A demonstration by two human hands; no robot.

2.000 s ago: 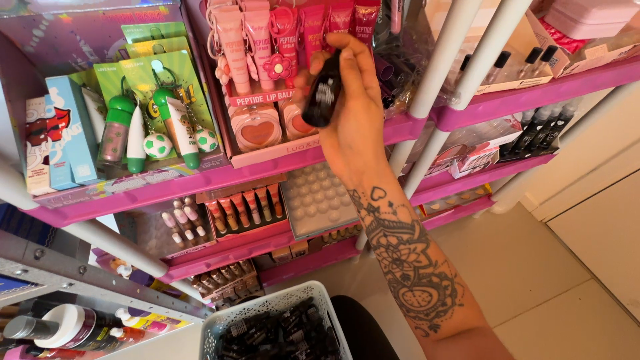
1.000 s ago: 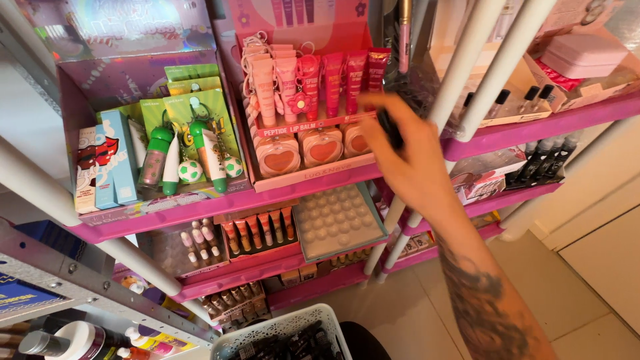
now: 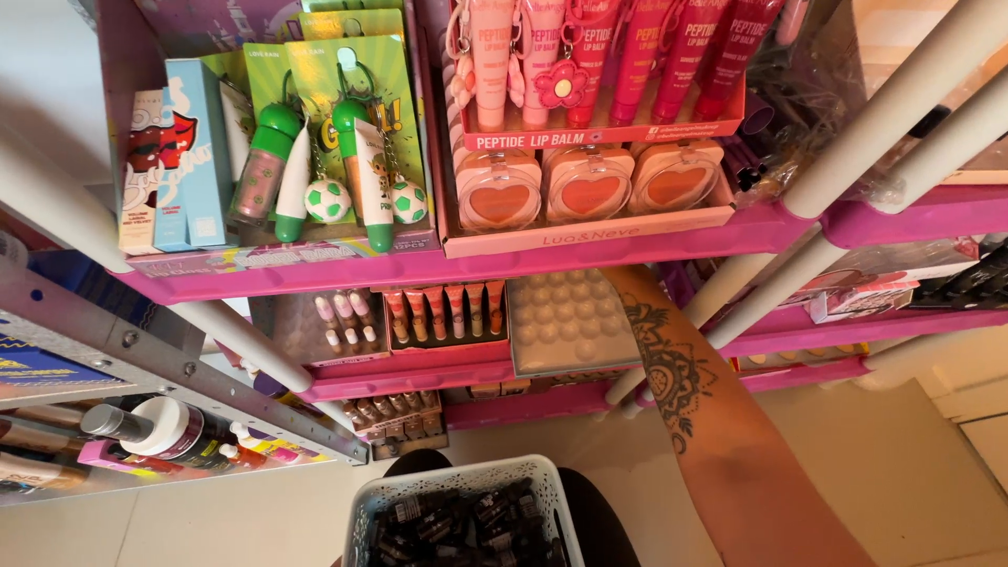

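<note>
A tattooed right forearm reaches from the lower right to the middle pink shelf; my right hand is hidden under the upper shelf, behind the bubbled plastic tray [image 3: 573, 327]. What it holds does not show. A pale plastic basket [image 3: 364, 504] with small black bottles [image 3: 441, 526] stands at my legs, bottom centre. My left hand is not visible apart from a possible sliver of skin at the basket's lower left. Left of the tray, a box of small tubes [image 3: 449, 315] and a group of pink and white tubes [image 3: 346, 319] stand on the same shelf.
The upper pink shelf [image 3: 472, 260] carries lip balm tubes [image 3: 594, 63], heart-window compacts [image 3: 587, 185] and green keychain glosses [image 3: 272, 161]. White shelf posts [image 3: 890, 118] rise at the right. A metal rack [image 3: 189, 366] with bottles [image 3: 177, 429] stands at the left.
My right hand, seen earlier with a small black bottle before the upper shelf, has moved down and in under it, out of sight. The view now shows the shelves closer.
</note>
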